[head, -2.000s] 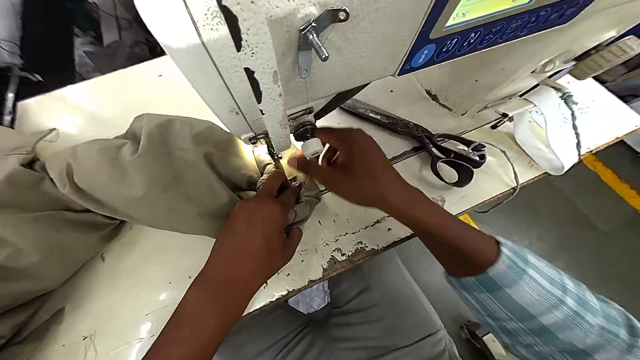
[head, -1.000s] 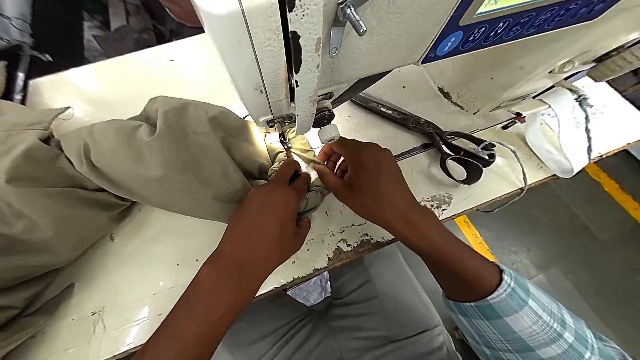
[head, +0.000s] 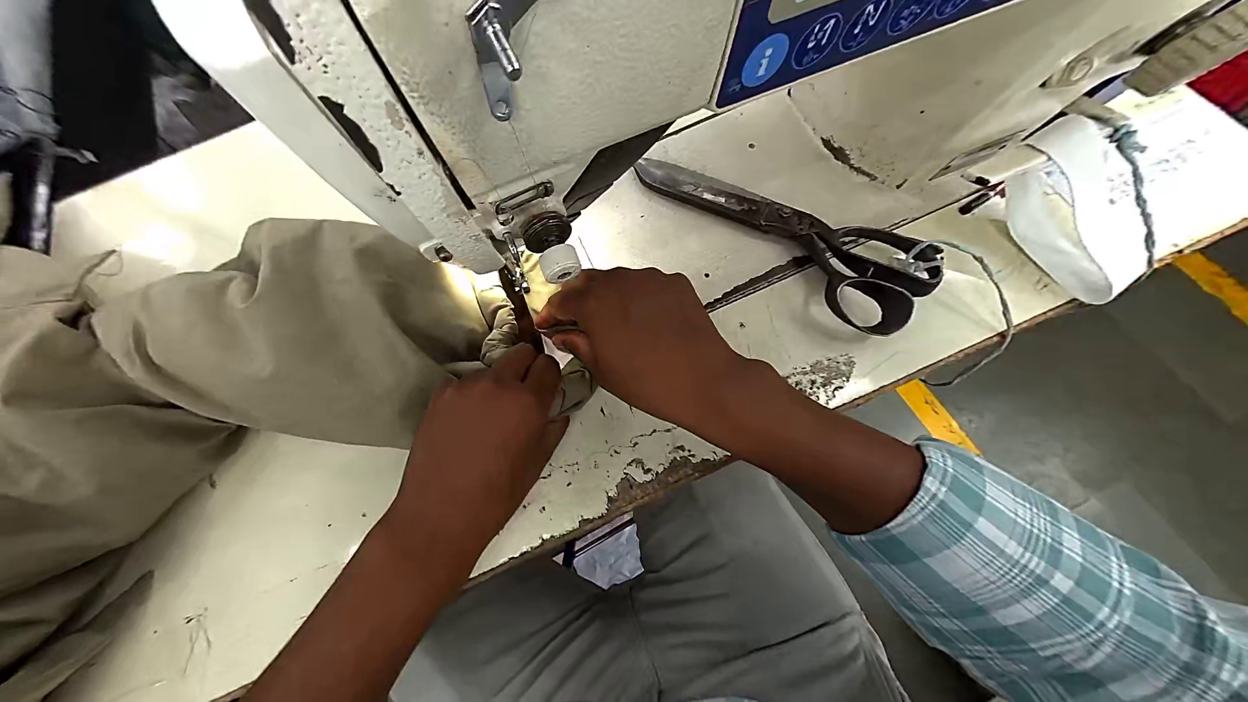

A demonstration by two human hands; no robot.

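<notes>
A khaki fabric garment (head: 322, 331) lies across the sewing machine's bed, its gathered edge bunched under the needle and presser foot (head: 515, 273). My left hand (head: 487, 419) presses and pinches that edge just in front of the foot, with one finger stretched toward the needle. Close beside it on the right, my right hand (head: 643, 341) grips the fabric edge between thumb and fingers, below a small white knob (head: 560, 263). The fingertips of both hands partly hide the cloth. The head of the sewing machine (head: 585, 88) stands over them.
Black-handled fabric scissors (head: 780, 219) lie to the right of my right hand. A white fabric strip (head: 1072, 214) and a grey cord (head: 994, 283) hang at the right. The worn table edge (head: 673, 473) runs above my lap; a control panel (head: 829, 39) is at the top.
The view has come closer to the needle area. My right hand was at the white knob's side two seconds ago and is now lower, at the fabric. My left hand remains on the cloth.
</notes>
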